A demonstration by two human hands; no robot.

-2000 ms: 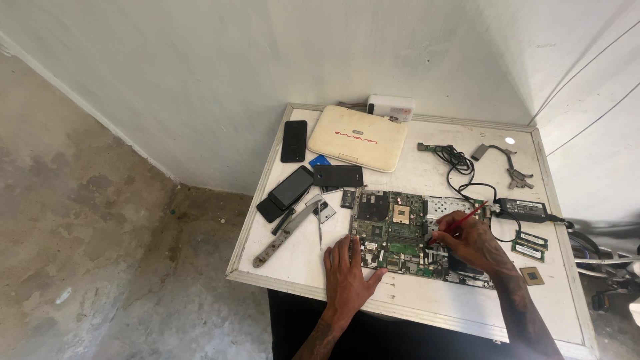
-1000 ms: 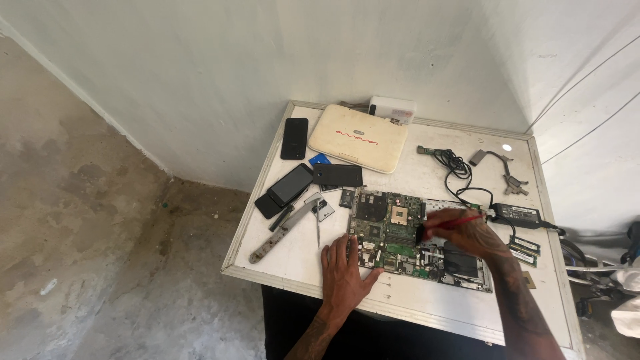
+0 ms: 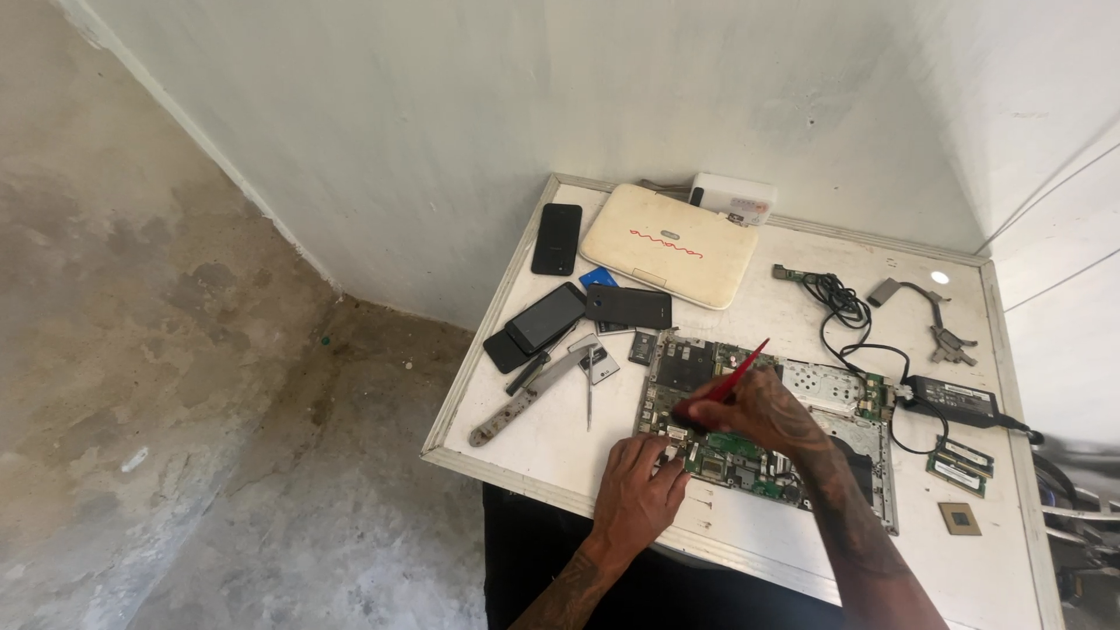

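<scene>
A laptop chassis with its green circuit board (image 3: 735, 451) exposed lies flat near the front edge of the table. My left hand (image 3: 641, 490) rests on the board's front left corner, fingertips on its edge; whether it grips the edge I cannot tell. In my right hand (image 3: 757, 407) is a red-handled brush (image 3: 739, 372), its dark end down on the left part of the board and its thin handle slanting up to the right. The hand covers the board's middle. Metal plating (image 3: 818, 385) of the chassis shows to the right.
Left of the board lie phones (image 3: 547, 317), batteries, a screwdriver (image 3: 590, 394) and a stained flat metal tool (image 3: 516, 416). Behind is a cream laptop (image 3: 669, 245) beside a white box (image 3: 733, 194). At right are coiled cable (image 3: 836, 302), a power adapter (image 3: 952, 400), memory modules (image 3: 958, 472), a processor (image 3: 960, 519) and a heat-pipe part (image 3: 949, 341).
My right hand has moved left across the board with the red brush, from its right part to its left part. My left hand has stayed at the front left corner.
</scene>
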